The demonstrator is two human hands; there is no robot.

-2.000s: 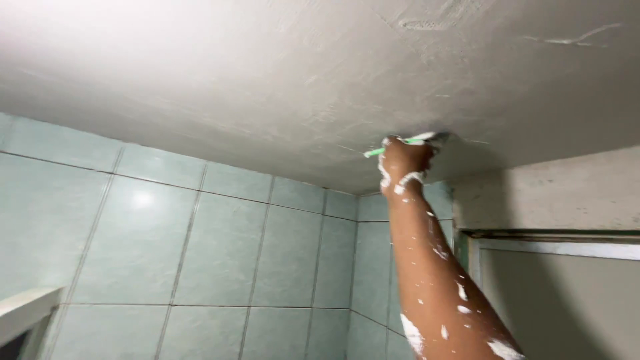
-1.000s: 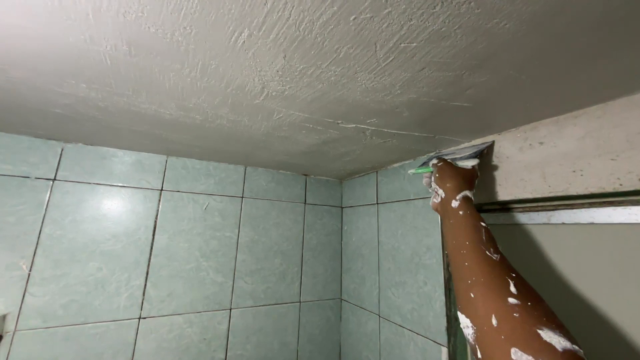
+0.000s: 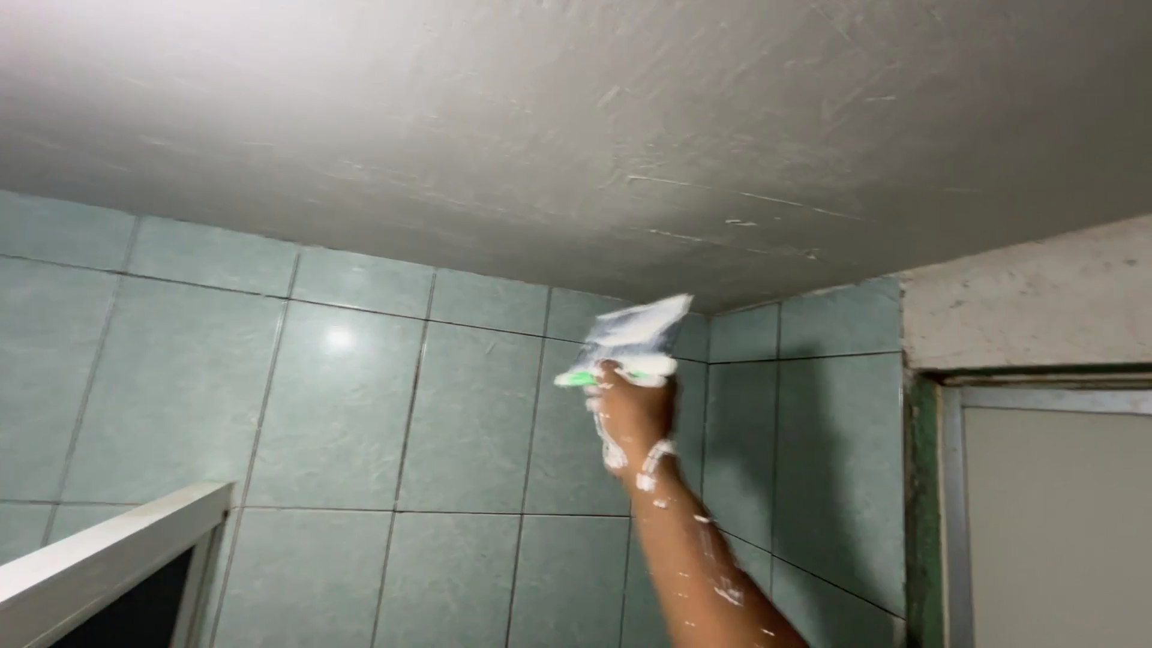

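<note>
My right hand [image 3: 637,405] is raised in the middle of the view, closed around the green and white handle of a plastering trowel [image 3: 641,326]. White compound coats the handle and part of the blurred blade, which points up and to the right. The blade appears just below the grey ceiling [image 3: 504,117], near the wall corner; whether it touches cannot be told. White splashes cover my wrist and forearm. Thin ridges of compound show on the ceiling above the trowel. My left hand is out of view.
Pale green wall tiles [image 3: 342,405] meet at a corner right of the hand. A white frame [image 3: 117,540] juts in at the lower left. A door frame [image 3: 954,522] stands at the right, under a bare plaster strip [image 3: 1035,297].
The trowel was near the ceiling edge by the bare strip one second ago; my right hand has moved it left and away from there. The rough ceiling texture seen then looks smoother now.
</note>
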